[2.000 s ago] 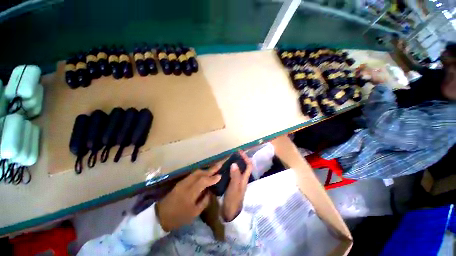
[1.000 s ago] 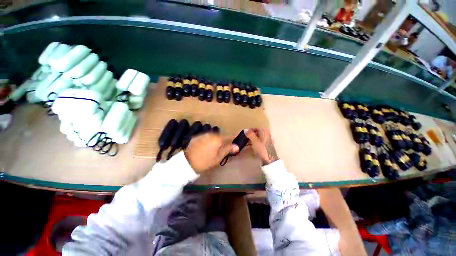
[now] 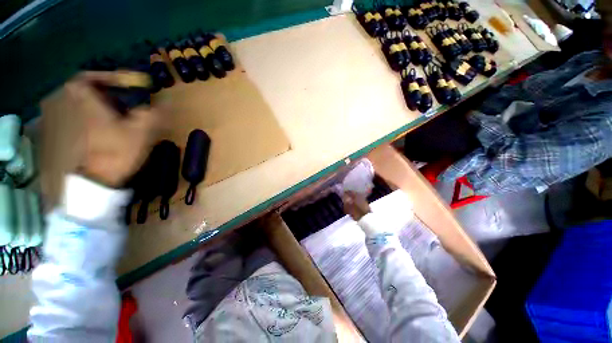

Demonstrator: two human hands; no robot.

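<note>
My left hand is blurred at the left over the bench, its fingers around a black device with a yellow band. Whether that device is lifted is unclear. Plain black devices with cord loops lie on the cardboard pad, one slightly apart, others partly hidden by my left hand. Banded black devices stand in a row behind. My right hand is down in the open carton, at a crumpled white piece beside dark pieces. Its grip is hidden.
Mint-green devices are at the left edge. More banded devices lie in groups at the bench's far right. A person in a checked sleeve sits at right near a red stool. A blue tote is lower right.
My hands have parted from the small black piece they held over the bench. The left moved to the back-left devices, the right down into the carton. The view has turned towards the right.
</note>
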